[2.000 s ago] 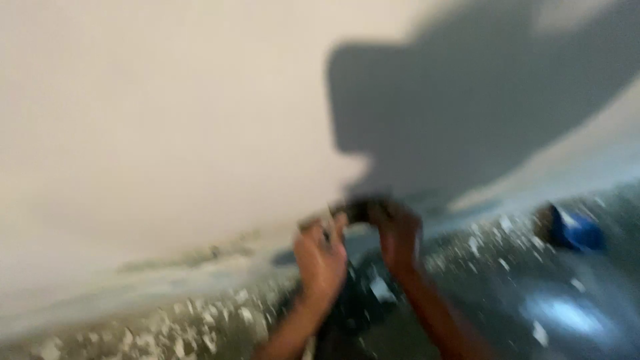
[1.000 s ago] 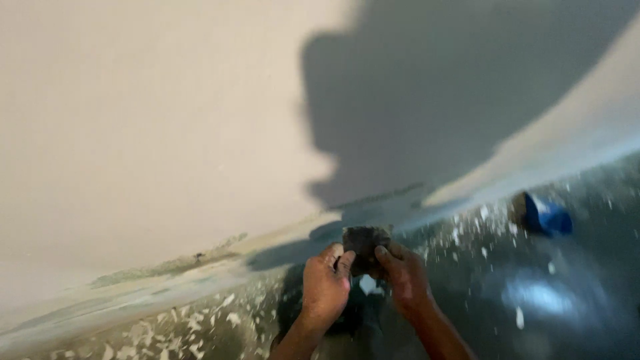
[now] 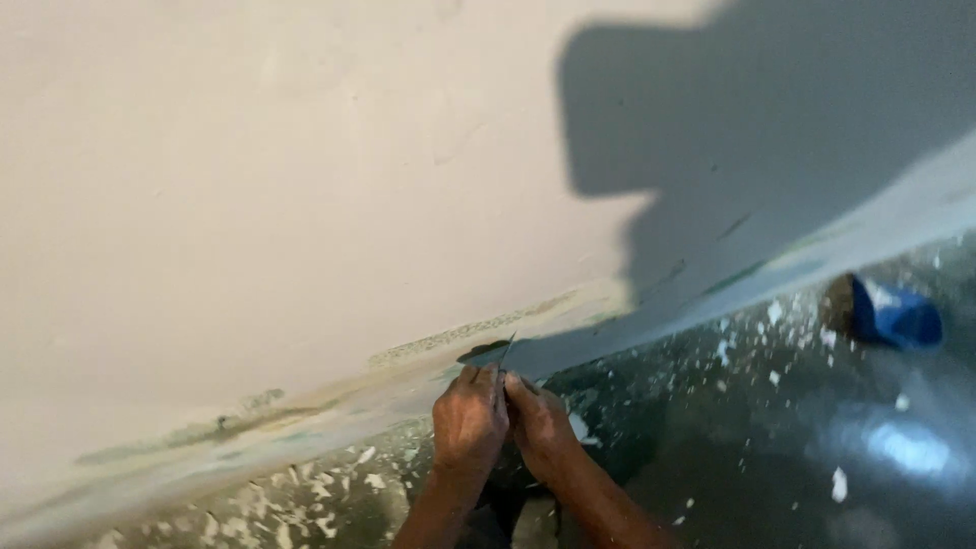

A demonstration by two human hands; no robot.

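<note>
Low on a pale painted wall [image 3: 305, 191], my left hand [image 3: 471, 419] and my right hand [image 3: 541, 423] are close together, both closed on a thin flat piece [image 3: 506, 352], seen edge-on, probably a scraper blade. Its pointed end reaches up from between my fingers, in front of the wall's scraped lower strip. Most of the piece is hidden by my fingers. Rough patches of worn paint [image 3: 473, 329] run along the wall just above my hands.
Loose paint flakes [image 3: 290, 507] lie scattered on the dark floor [image 3: 732, 473] along the wall's foot. A blue container [image 3: 900, 314] lies on its side at the right. A large shadow covers the wall's upper right.
The dark flat piece showed its broad face one second ago and now stands edge-on. My hands have come closer together.
</note>
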